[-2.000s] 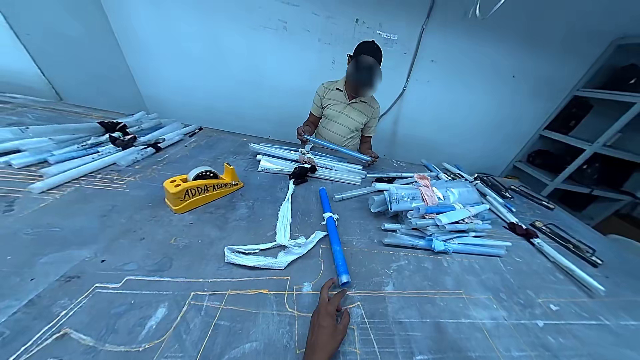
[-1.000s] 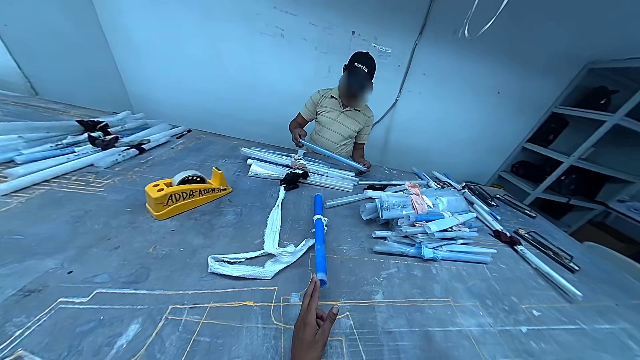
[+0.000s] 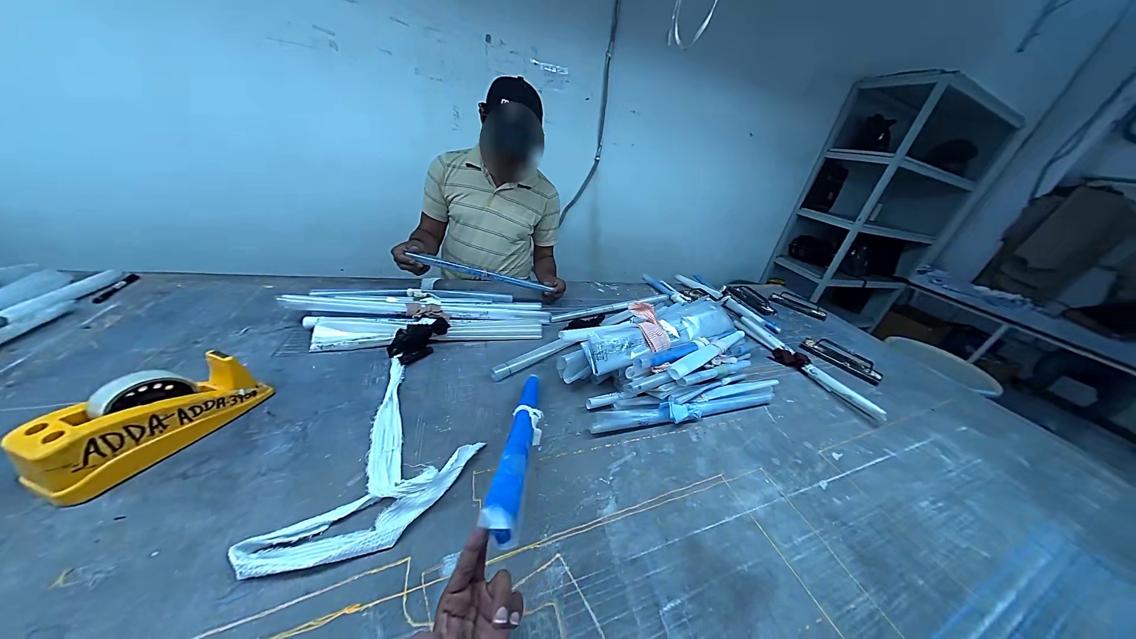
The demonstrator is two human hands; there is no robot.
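My left hand [image 3: 477,590] is at the bottom centre. Its index finger reaches to the near end of a blue roll, and its other visible fingers are curled. The blue roll [image 3: 512,466], with a pale tie around it, points away from me. Left of it a white cloth strip [image 3: 386,435] lies in a bent loop, its far end at a black knotted cloth [image 3: 415,339] by a bundle of pale rolls [image 3: 497,330]. To the right is a pile of clear and blue rolls [image 3: 679,355]. My right hand is not visible.
A yellow tape dispenser [image 3: 142,430] stands at left on the grey table [image 3: 710,550]. Across it, a person [image 3: 493,204] holds a thin blue roll [image 3: 479,271]. Metal clips [image 3: 841,359] lie at right. A bluish blurred streak [image 3: 1021,586] crosses the lower right corner.
The view has shifted. My left hand stays at the near end of the blue roll. The person across keeps hold of the thin roll, now held closer to level.
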